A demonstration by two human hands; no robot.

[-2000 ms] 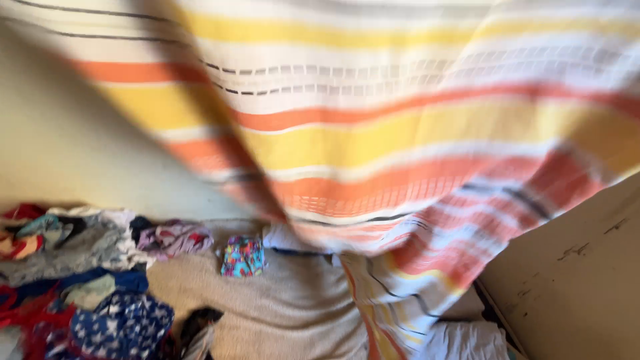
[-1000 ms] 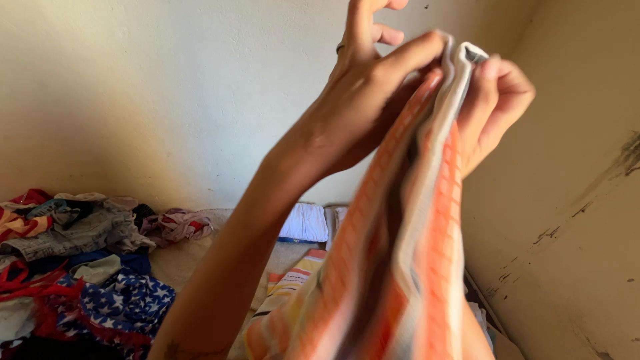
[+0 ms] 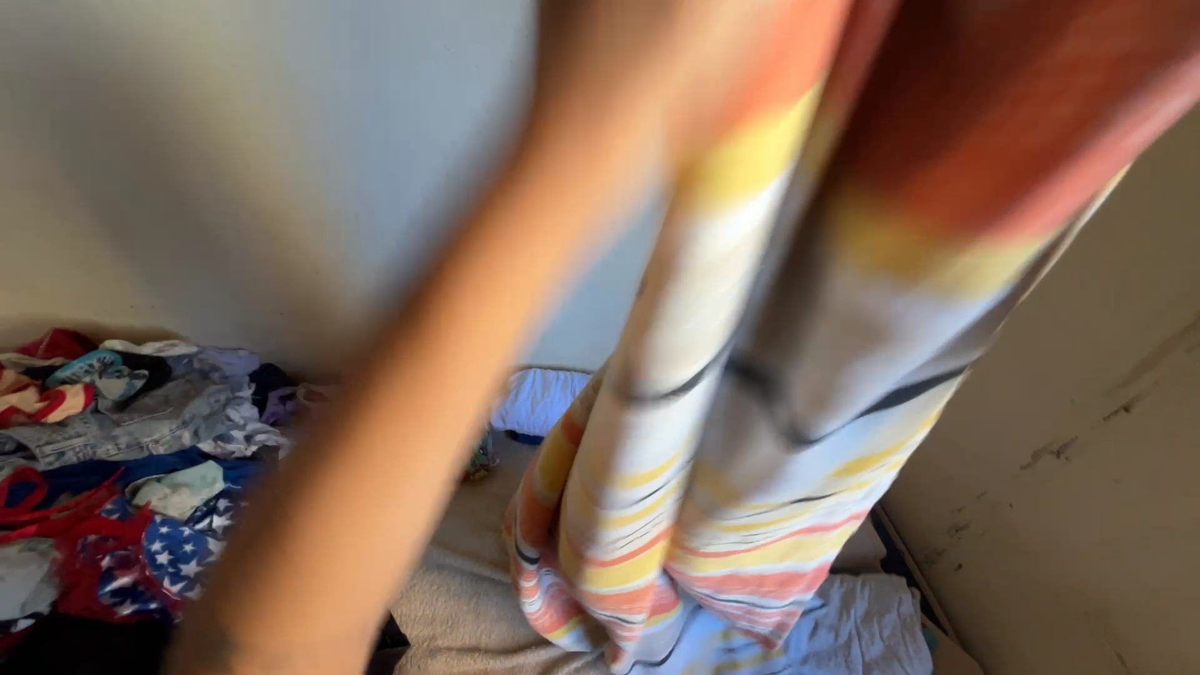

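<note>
A large striped cloth (image 3: pixel 712 403) in orange, yellow, white and black hangs in loose folds down the right of centre, its lower end reaching the beige blanket (image 3: pixel 469 600). My left forearm rises blurred from the bottom left to the top centre. My left hand (image 3: pixel 647 56) is mostly a blur at the upper edge, beside the cloth's upper part; its fingers and any hold cannot be made out. My right hand is out of the frame or hidden by the cloth.
A heap of clothes lies at left, with grey denim (image 3: pixel 141 422) and a blue star-print garment (image 3: pixel 183 553). Folded white fabric (image 3: pixel 539 403) rests by the back wall; light blue cloth (image 3: pixel 862 623) lies at lower right. A scuffed wall (image 3: pixel 1078 469) stands right.
One second ago both hands showed, pinching the cloth's bunched top edge; now the left is blurred at the top and the right is unseen. The cloth hangs higher and more spread.
</note>
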